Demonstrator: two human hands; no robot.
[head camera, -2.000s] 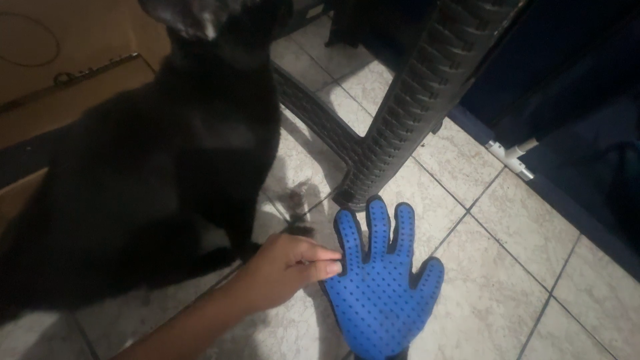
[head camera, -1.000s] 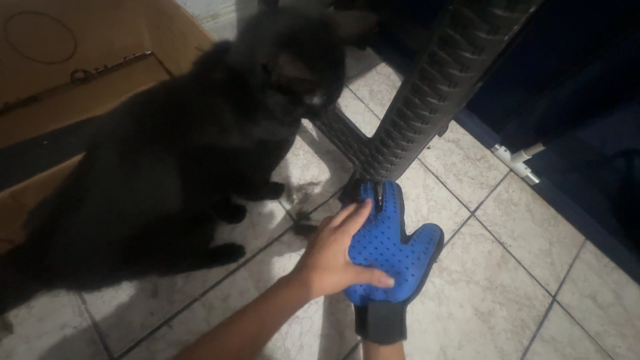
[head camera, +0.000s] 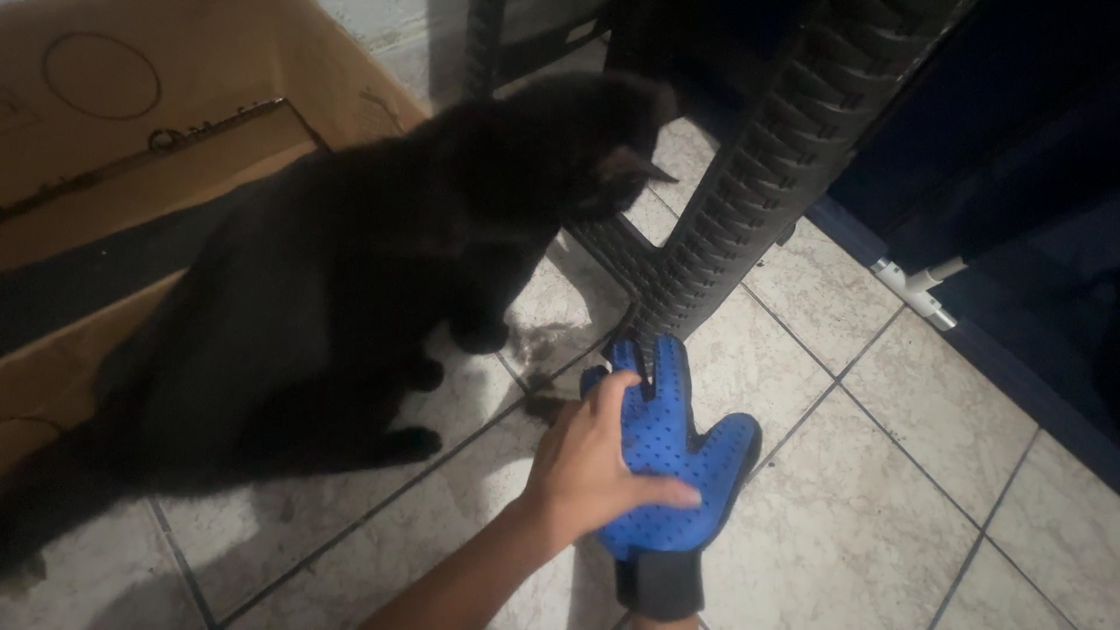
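Observation:
My left hand (head camera: 582, 472) lies bare across the nubbed palm side of a blue pet grooming glove (head camera: 678, 516), its thumb and fingers touching the rubber. The glove, with a black wrist strap, is worn on my right hand (head camera: 669, 455); its palm faces up and it grips nothing that I can see. A black cat (head camera: 367, 254) sits on the floor left of my hands, its head lowered and turned toward the chair leg. Tufts of loose fur (head camera: 542, 346) lie on the tiles between the cat's paws and the glove.
A black woven-pattern plastic chair leg (head camera: 752, 184) stands just beyond the glove's fingertips. Behind the cat is an open cardboard box (head camera: 219, 79). Along the right runs a dark blue panel (head camera: 989, 350) with a white pipe fitting (head camera: 914, 293). The floor is light tile (head camera: 875, 490) with dark grout.
My left hand has moved from the glove's finger edge onto its palm. The cat has lowered its head, first toward my hands, then toward the chair leg.

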